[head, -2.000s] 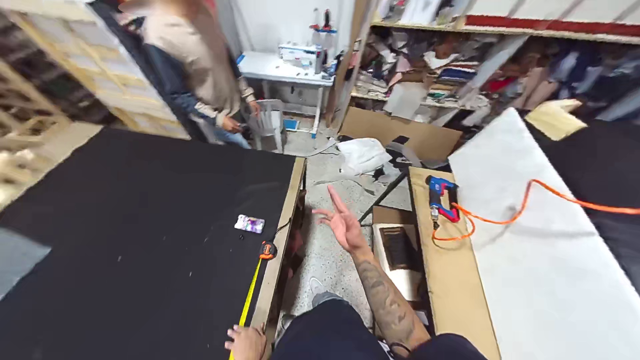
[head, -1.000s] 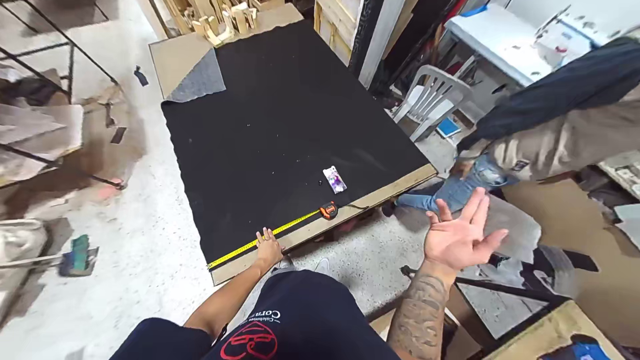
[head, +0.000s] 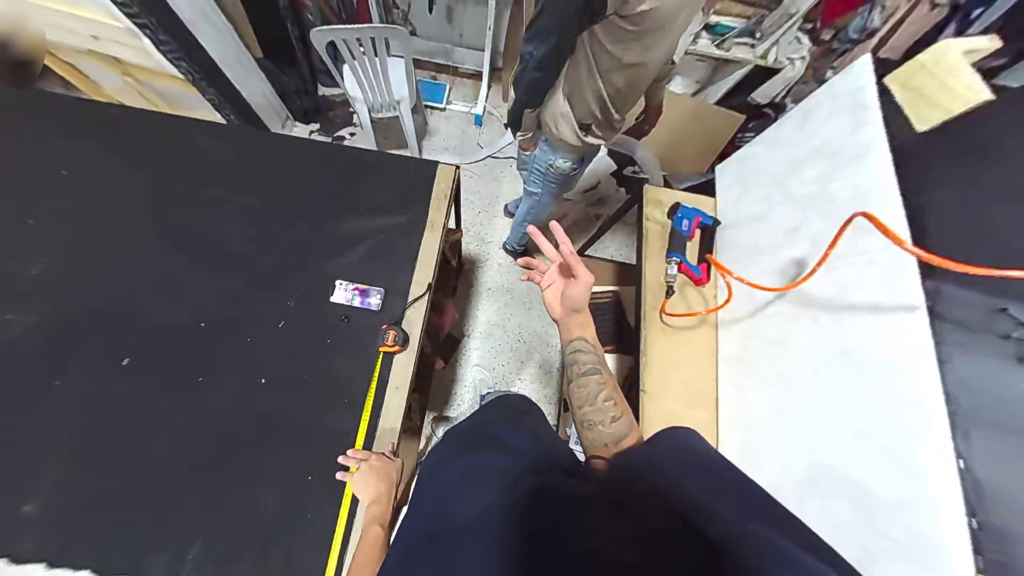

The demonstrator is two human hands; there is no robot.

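Observation:
My left hand (head: 373, 478) rests on the near edge of the black-covered table (head: 200, 264), fingers spread over the yellow blade (head: 364, 420) of a tape measure. The orange and black tape case (head: 393, 338) lies farther along that edge, with a phone (head: 357, 295) just beyond it on the black fabric. My right hand (head: 566, 280) is raised above the aisle, palm up and fingers apart, holding nothing. To its right, a blue and red pneumatic stapler (head: 691, 244) lies on a tan board, joined to an orange air hose (head: 860, 216).
A person (head: 592, 88) in jeans stands in the aisle ahead. A white plastic chair (head: 376, 80) is beyond the table. White sheet material (head: 816, 320) covers the right-hand surface, and cardboard (head: 692, 132) leans near crowded shelves. Boxes sit below the tan board (head: 680, 376).
The view has swung left and back. The person ahead has moved from beside the white sewing table into the aisle. My left hand stays at the tape blade; my right hand stays raised.

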